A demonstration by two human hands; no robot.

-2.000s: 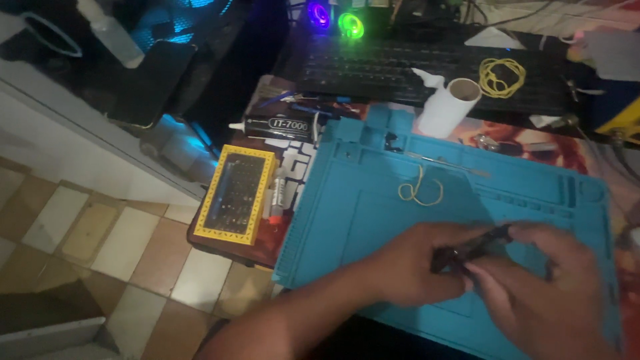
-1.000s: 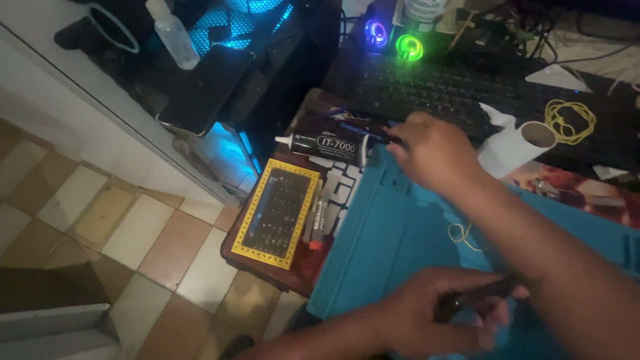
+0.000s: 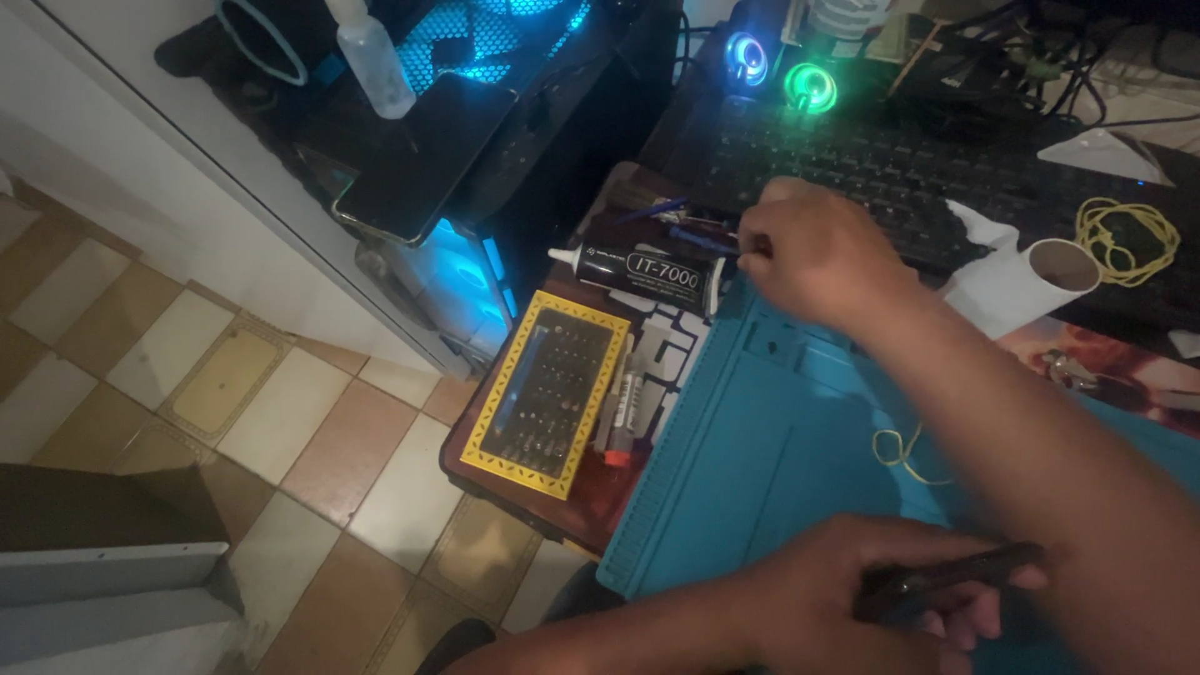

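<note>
A dark, flat handheld device (image 3: 947,577), whose exact kind is unclear, is gripped in my left hand (image 3: 872,595), low over the blue silicone work mat (image 3: 750,450). My right hand (image 3: 816,253) is at the mat's far left corner, fingers curled, beside a slim blue tool (image 3: 703,241); whether the fingers hold it is hidden. Left of that hand lies a black IT-7000 tube (image 3: 647,274) with a white nozzle. Nearer are a yellow-framed screwdriver bit case (image 3: 547,394) and a marker-like tube with a red-orange end (image 3: 625,417). A loop of thin yellow cord (image 3: 900,448) rests on the mat.
A black keyboard (image 3: 862,169) lies behind the mat, with a paper roll (image 3: 1022,281) and coiled yellow cord (image 3: 1125,242) to the right. At left, a phone (image 3: 427,159) and a clear bottle (image 3: 373,70) sit on a blue-lit computer case (image 3: 525,141).
My right hand has left the dark device and moved to the mat's far left corner. My left hand still holds the device. The view has shifted left.
</note>
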